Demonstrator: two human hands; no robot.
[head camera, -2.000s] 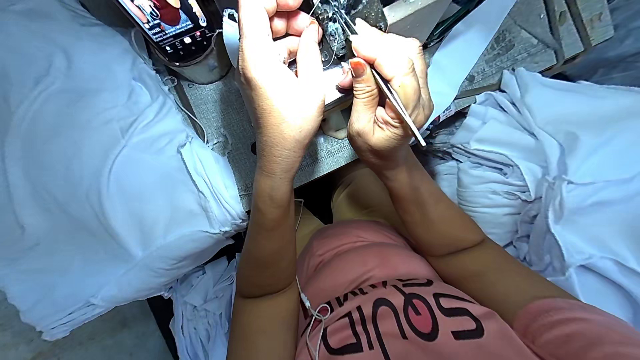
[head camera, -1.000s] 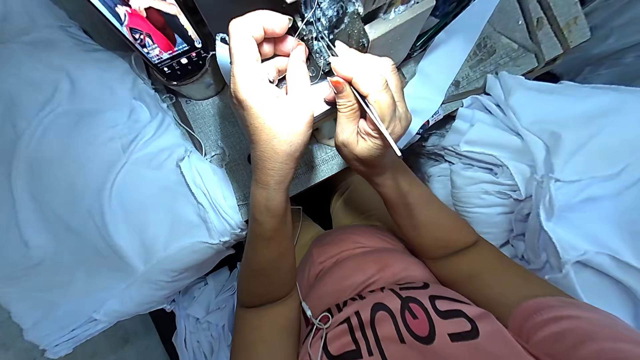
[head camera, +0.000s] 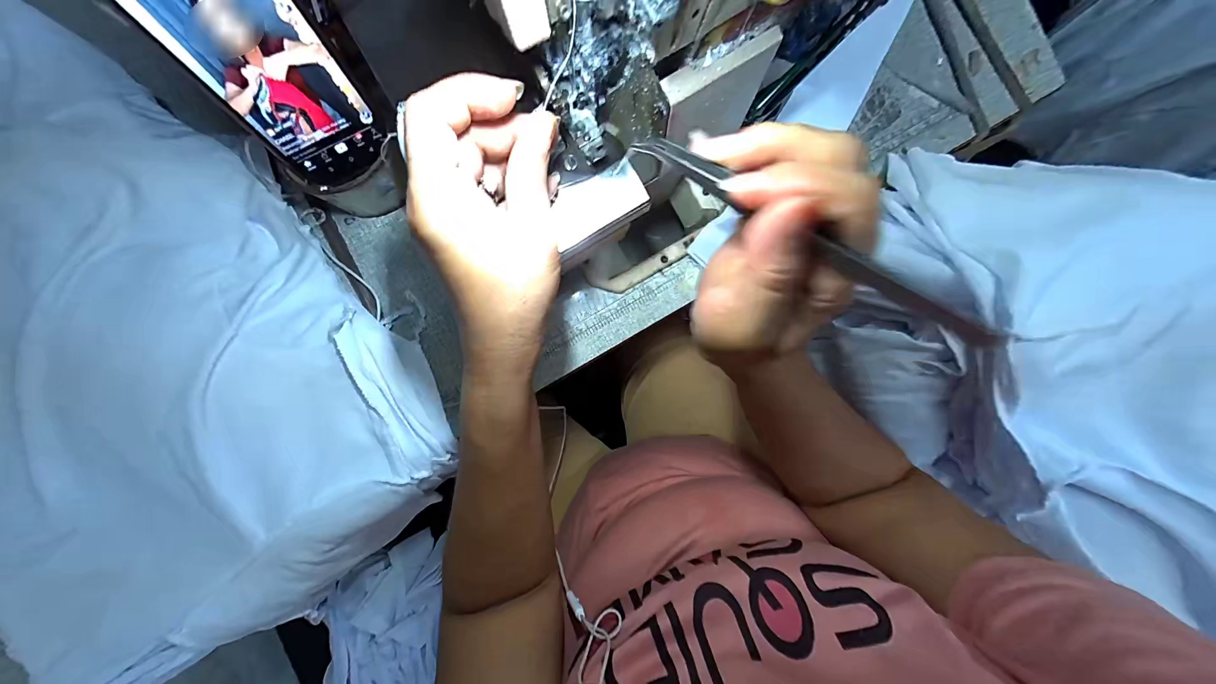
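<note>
A pair of metal tweezers (head camera: 855, 261) is in my right hand (head camera: 788, 228), which is blurred; the tips point left, just beside the lint-covered needle area of a sewing machine (head camera: 608, 85). My left hand (head camera: 494, 180) is at the left side of that area, fingers curled and thumb and forefinger close together near a thin pale thread (head camera: 568, 57). The thread runs up from the fingertips; whether they pinch it is hard to tell. Between my hands lies the machine's light-coloured flat bed plate (head camera: 598, 209).
A lit phone (head camera: 285, 95) leans on a round container (head camera: 366, 195) at the upper left. Piles of white fabric stand left (head camera: 190, 332) and right (head camera: 1092, 285) of the grey worktable (head camera: 617, 313). An earphone cord (head camera: 560, 513) hangs over the pink shirt.
My right hand has moved right, away from my left hand, and the tweezers' tips now show apart from the machine's needle area. My left hand stays near the machine.
</note>
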